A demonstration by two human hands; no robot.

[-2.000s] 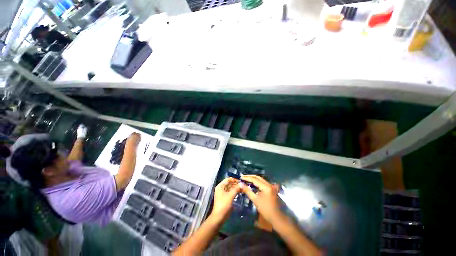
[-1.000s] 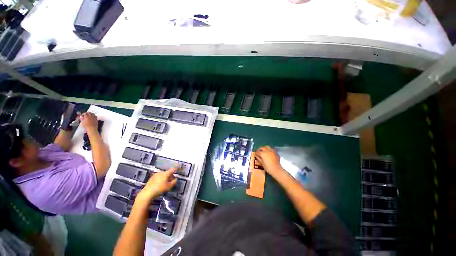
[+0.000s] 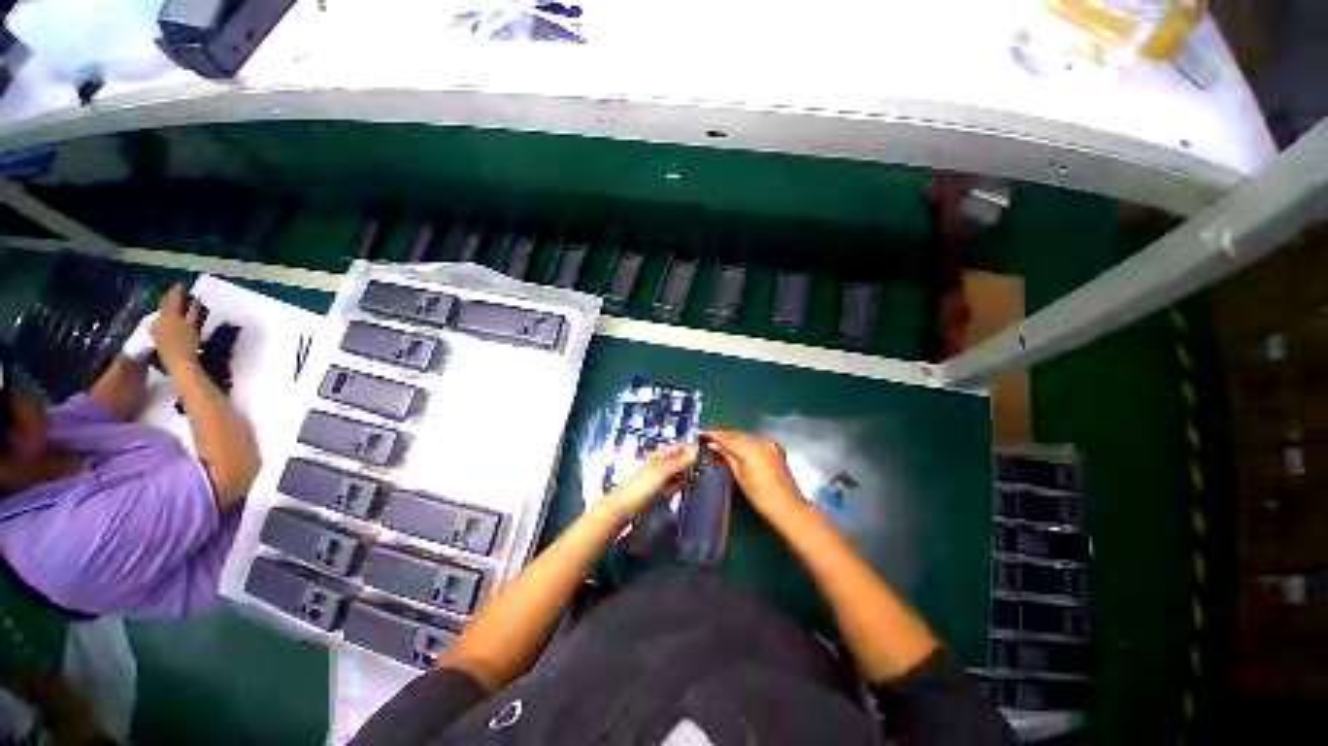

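A dark device housing lies lengthwise in front of me, over the orange block, of which only a thin edge shows. My left hand has its fingertips at the housing's far end, on its left side. My right hand has its fingertips at the same end, on the right. Any small part between the fingertips is too small to tell. The shiny die-cut sheet of black parts lies just left of and beyond my hands.
A white foam tray with rows of housings is at left. Small loose parts lie on film at right. Beyond is a conveyor with housings under a white shelf. A worker in lilac is at far left; stacked dark trays stand at right.
My left hand has moved from the foam tray to the middle, beside my right hand. A housing now lies over the orange block, and one housing place in the tray is empty. The view has shifted.
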